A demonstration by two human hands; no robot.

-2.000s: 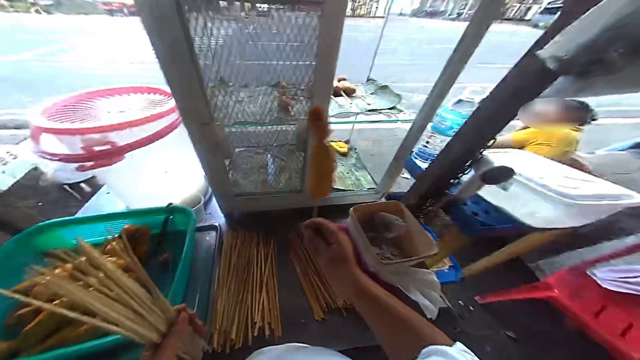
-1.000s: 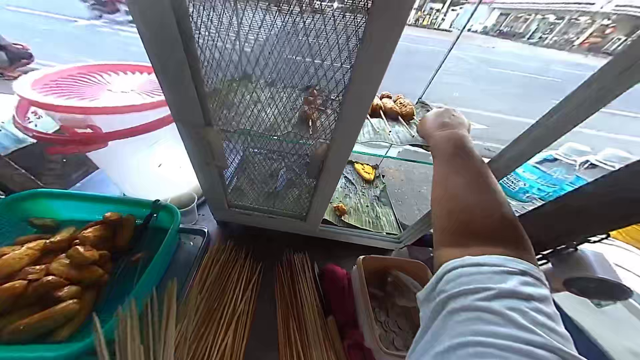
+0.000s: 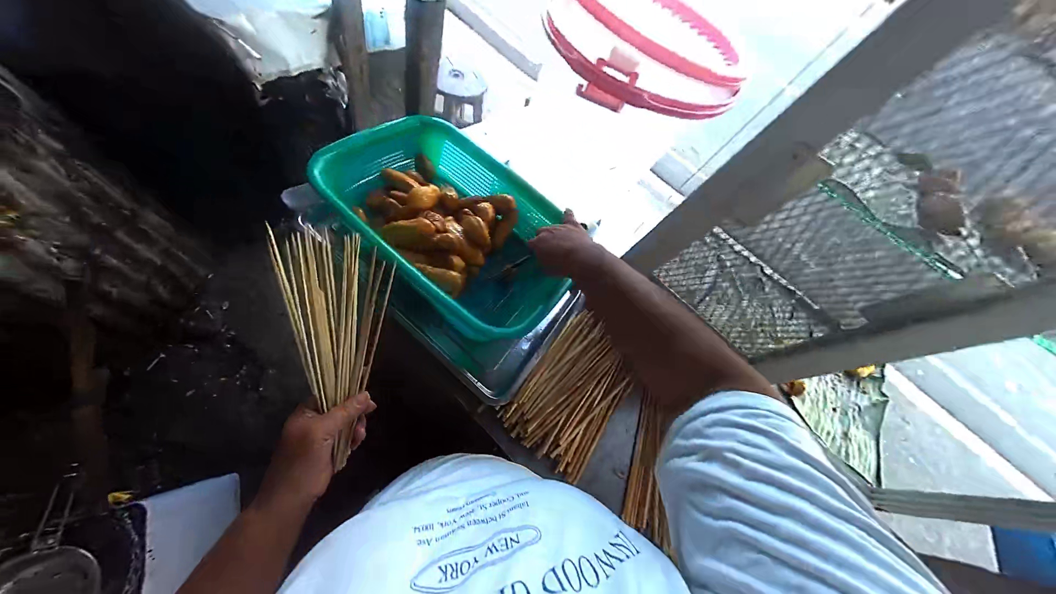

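Note:
My left hand point(image 3: 326, 429) is closed around a bundle of thin wooden skewers point(image 3: 326, 313), their ends fanned upward. At the right corner of a green plastic basket point(image 3: 495, 330), my right hand point(image 3: 565, 247) touches the rim; its fingertips are partly hidden, and whether it grips something there cannot be told. Brown, glossy fried bananas, by their look, lie piled in the basket point(image 3: 437, 227). Under the basket sits a metal tray point(image 3: 495, 381). Beside the tray lies a large pile of skewers point(image 3: 569, 396), and a second bunch point(image 3: 643, 478) is partly covered by my right arm.
A display case with a wooden frame point(image 3: 784, 190) and wire mesh stands at the right, with food on leaves inside. Beyond the basket is a white tub with a red rim point(image 3: 643, 91). A round pan or strainer point(image 3: 49, 569) is at the lower left.
My right hand has moved from the display case to the green basket. My left hand still holds skewers. The view has swung strongly left and down.

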